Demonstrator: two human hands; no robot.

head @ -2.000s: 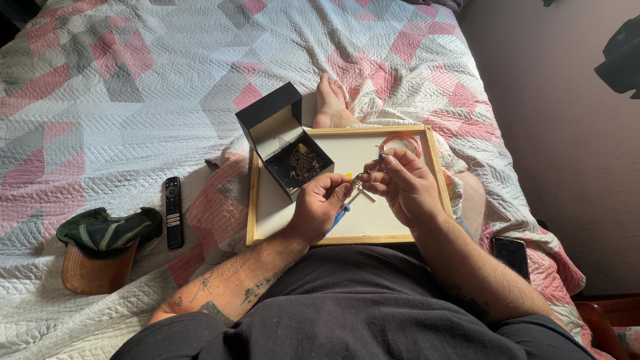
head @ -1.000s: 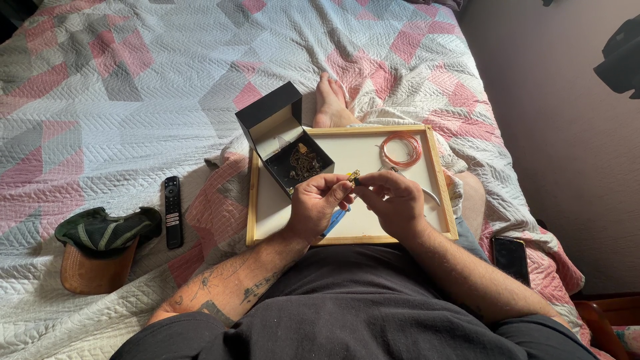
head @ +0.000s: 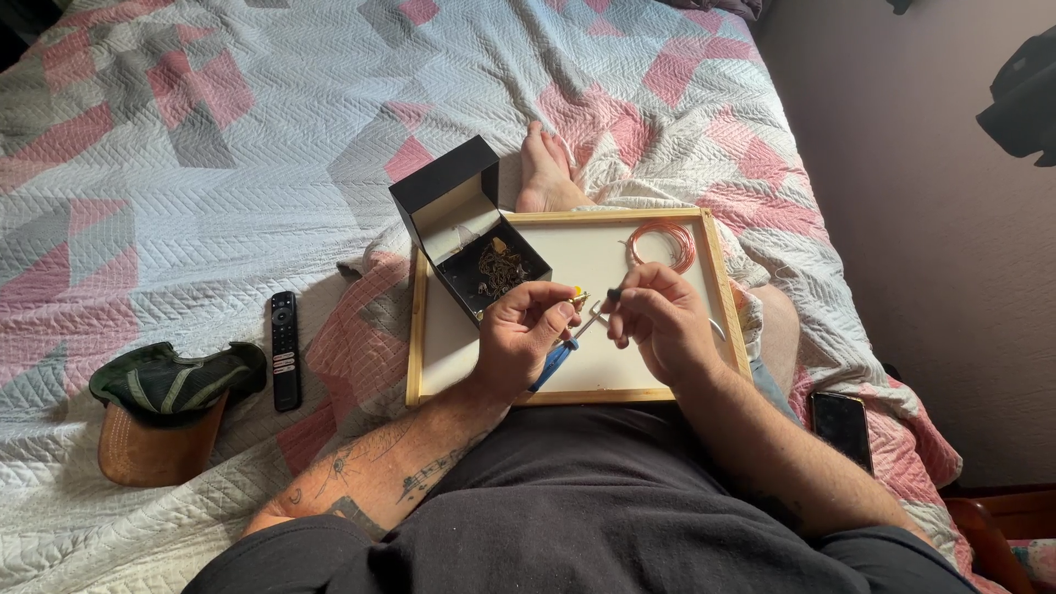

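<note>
Over a white tray with a wooden frame (head: 414, 346), my left hand (head: 528, 330) pinches a small gold-coloured metal piece (head: 581, 299) with a bit of yellow by it. To its right, my right hand (head: 660, 318) holds a small dark piece (head: 614, 294) between thumb and fingers. The two hands are apart. Between and below them lies a screwdriver with a blue handle (head: 554, 365), partly behind my left hand. An open black box (head: 445, 177) at the tray's upper left holds tangled chains (head: 500, 268). A coil of copper-coloured wire (head: 662, 246) lies at the upper right.
The tray rests on my lap on a bed with a patchwork quilt (head: 289, 148). On the left lie a cap (head: 165, 412) and a black remote control (head: 285, 351). A phone (head: 841, 431) is at the right, near the bed's edge and the wall. My bare foot (head: 546, 173) is beyond the tray.
My hands were together one second ago and are now apart. The right hand has moved to the right, and a dark piece now shows in its fingers.
</note>
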